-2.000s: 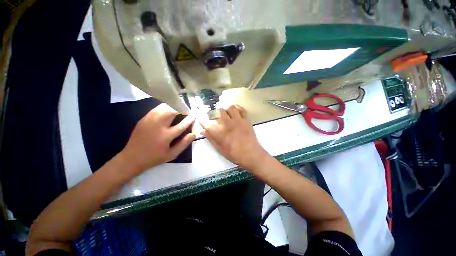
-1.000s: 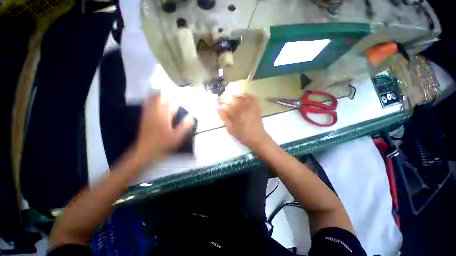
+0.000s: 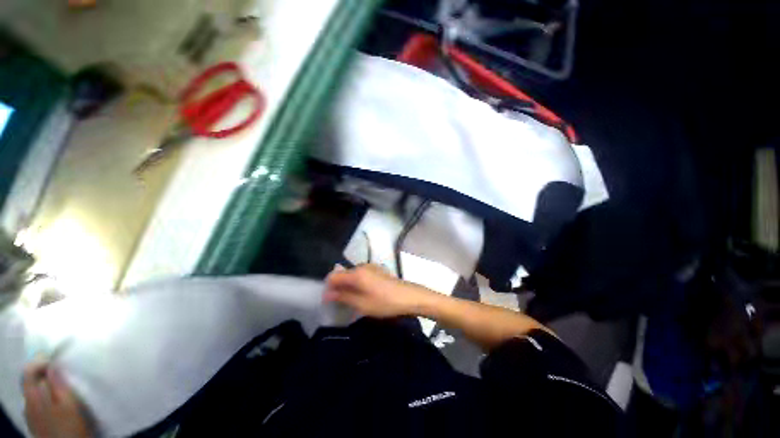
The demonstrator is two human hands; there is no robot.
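A white panel (image 3: 197,334) with a black edge spans from the brightly lit needle area to my right hand, over the table's front edge. My right hand (image 3: 368,291) pinches the panel's right end between thumb and fingers. My left hand (image 3: 56,402) is at the lower left, blurred and cut off by the frame, with its fingers on the panel; whether it grips is unclear. The presser foot area (image 3: 43,295) is small and blurred by glare at the left edge.
Red-handled scissors (image 3: 205,111) lie on the machine bed and white table top. The green table edge (image 3: 274,154) runs diagonally. Beyond it hangs a white piece with black edging (image 3: 453,128), beside a red rim (image 3: 505,85) and a metal frame (image 3: 513,43).
The view has swung right and down. My right hand has moved from beside the needle to beyond the table edge and now holds the white panel's end, which is stretched out. The scissors have not been taken up.
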